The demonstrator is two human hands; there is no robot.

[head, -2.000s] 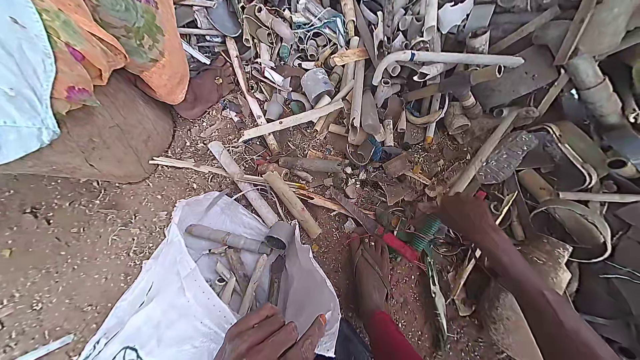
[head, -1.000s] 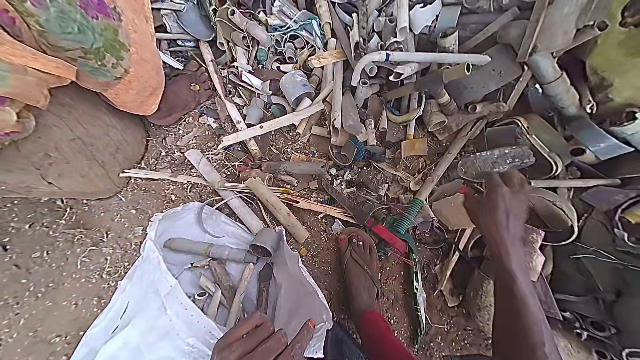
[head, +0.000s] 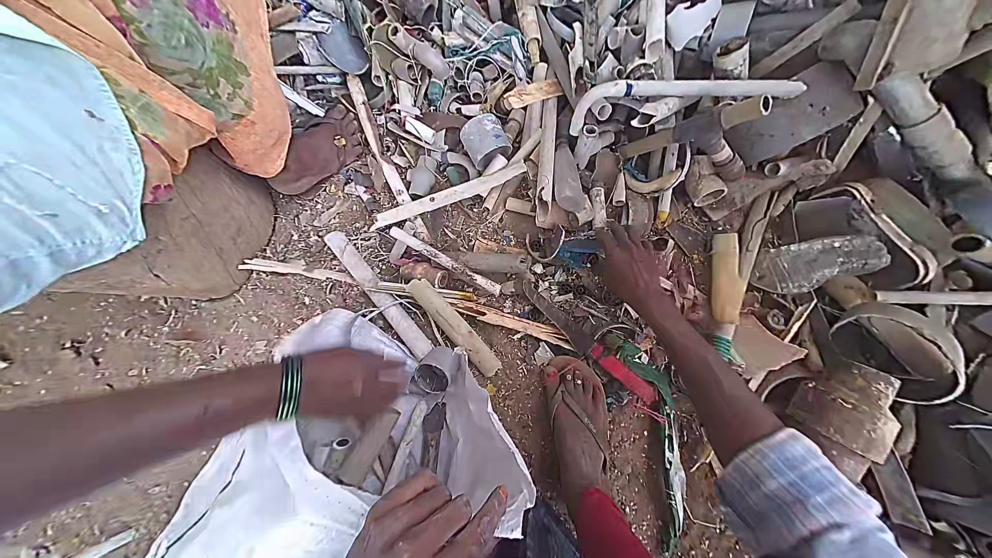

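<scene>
My left hand [head: 430,518] is at the bottom, fingers bent over the near edge of a white sack [head: 256,496]; whether they grip it is unclear. The sack holds several grey pipe pieces and a grey pipe fitting [head: 430,376] at its mouth. My right hand [head: 629,263] reaches low over the scrap, fingers apart, beside a blue scrap [head: 577,252]; nothing held is visible. Left of that forearm lies a dark blade [head: 554,314] with a red-wrapped handle [head: 624,372]. Another person's bangled hand [head: 349,381], blurred, is over the sack's left side.
A heap of plastic pipe scrap [head: 558,132] spreads across the top and right, with a bent white pipe [head: 697,89]. Loose pipe pieces [head: 453,325] lie beyond the sack. A rounded stone [head: 186,232] and floral cloth [head: 209,70] are at left. A sandalled foot [head: 577,422] stands beside the sack.
My right hand has moved left from the right-hand scrap to the heap's middle. The other person's bangled arm has come in from the left. A pale strip now shows above the loose pipes.
</scene>
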